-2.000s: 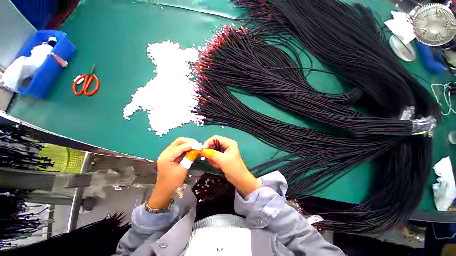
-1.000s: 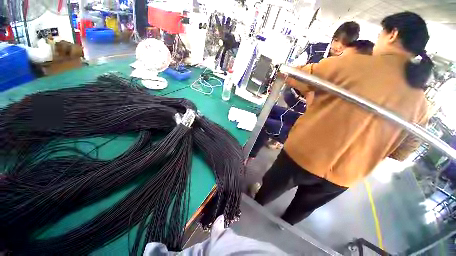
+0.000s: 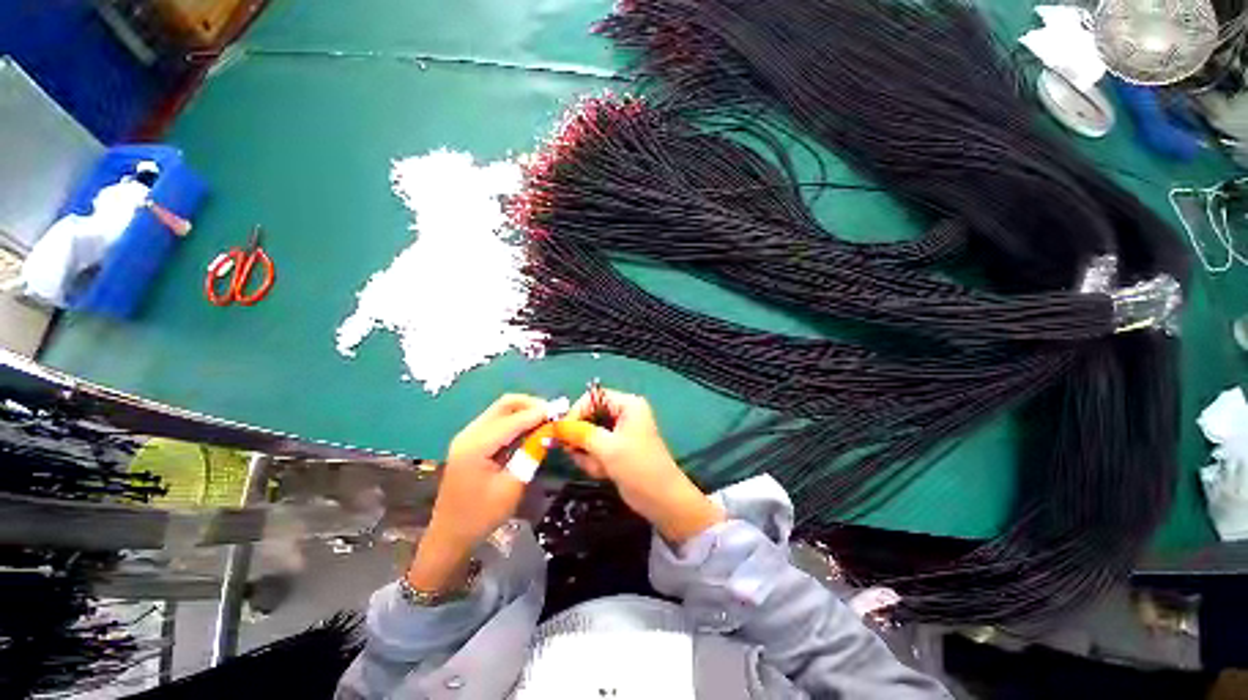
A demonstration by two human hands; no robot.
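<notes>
My left hand (image 3: pixel 496 458) and my right hand (image 3: pixel 623 445) meet at the bench's front edge, with orange and white coverings on the fingers. My right hand holds a small bunch of dark cable ends (image 3: pixel 598 401). My left fingertips pinch something small and white (image 3: pixel 556 409), too small to tell apart from the finger covering. A loose heap of white connector housings (image 3: pixel 445 274) lies on the green mat beyond my hands. Red-tipped ends of the black cables (image 3: pixel 808 260) fan out against the heap's right side.
Orange-handled scissors (image 3: pixel 241 275) lie left of the heap. A blue bin (image 3: pixel 133 256) with white cloth stands at the far left. A clear tie (image 3: pixel 1146 304) wraps the cables at right. A fan (image 3: pixel 1157 34), white tissue (image 3: pixel 1225 458) and cord (image 3: pixel 1207 226) lie beyond. Black strands (image 3: pixel 69 465) hang at lower left.
One second ago the view was turned right, toward a person in a brown top and the aisle. Now it is back on the bench and both hands, posed much as two seconds ago.
</notes>
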